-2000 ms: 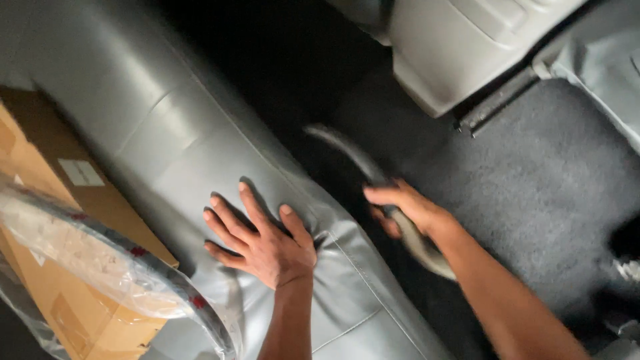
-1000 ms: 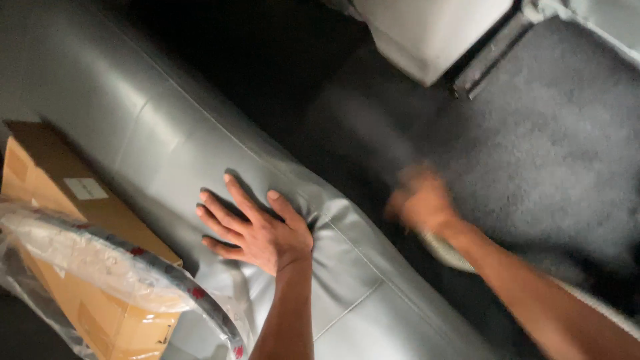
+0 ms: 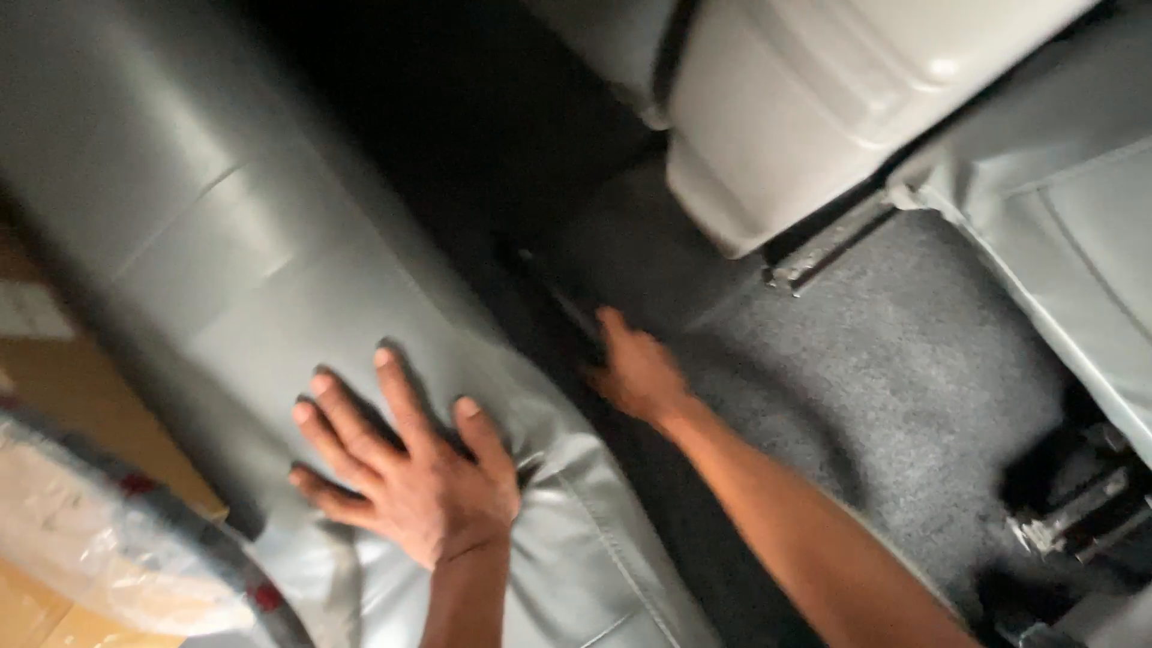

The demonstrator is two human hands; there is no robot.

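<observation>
My left hand [image 3: 423, 477] lies flat on the grey vinyl bench seat [image 3: 270, 270], fingers spread, near a puckered fold at the seat's edge. To its right, my right hand [image 3: 643, 373] is closed around a slim dark nozzle or tube [image 3: 567, 301]. The tube points up and left into the dark footwell beside the seat; its far end is blurred and dim. A pale line, seemingly the hose, shows along the lower side of my right forearm.
A cardboard box [image 3: 117, 423] and a clear plastic-wrapped strip with red marks [image 3: 184, 522] are at the left. Grey carpet [image 3: 909, 360] spans the floor. A pale plastic console [image 3: 792, 117], metal seat rail [image 3: 832, 241] and another grey seat [image 3: 1071, 216] stand at the right.
The nozzle in my right hand has swung about over the footwell and now looks straighter and lower. My left hand stays pressed on the seat.
</observation>
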